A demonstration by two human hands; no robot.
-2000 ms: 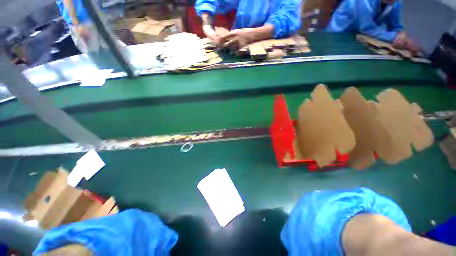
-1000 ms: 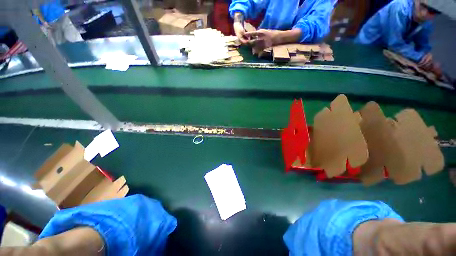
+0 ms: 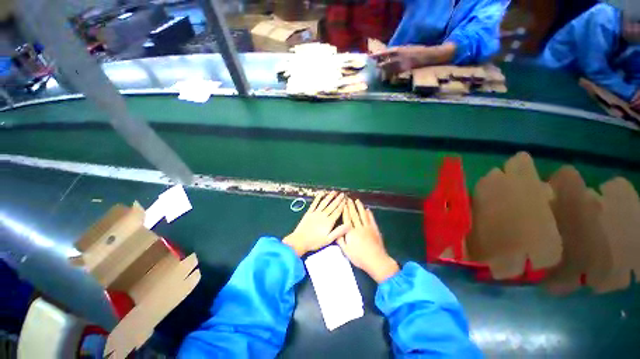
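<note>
A small stack of white leaflets (image 3: 335, 287) lies on the green line surface in front of me. My left hand (image 3: 320, 223) lies flat, palm down, just beyond the top edge of the stack, fingers pointing at the chipped metal strip. My right hand (image 3: 362, 235) lies flat beside it at the upper right of the stack. The thumbs and fingertips of both hands meet or nearly meet. Neither hand shows anything held; what is under the palms is hidden. A thin pale rubber band (image 3: 298, 205) lies left of my left hand's fingertips.
Nested red and brown cartons (image 3: 449, 210) stand at the right. An open carton (image 3: 133, 245) lies at the left beside white leaflets (image 3: 168, 207). A grey upright (image 3: 133, 130) rises at the left. Across the line are flat blanks (image 3: 460, 77), a pale stack (image 3: 319, 69) and two people in blue.
Both hands have come into view from the bottom edge and now lie together above the leaflet stack. The view has shifted, so the cartons and far bench appear further right.
</note>
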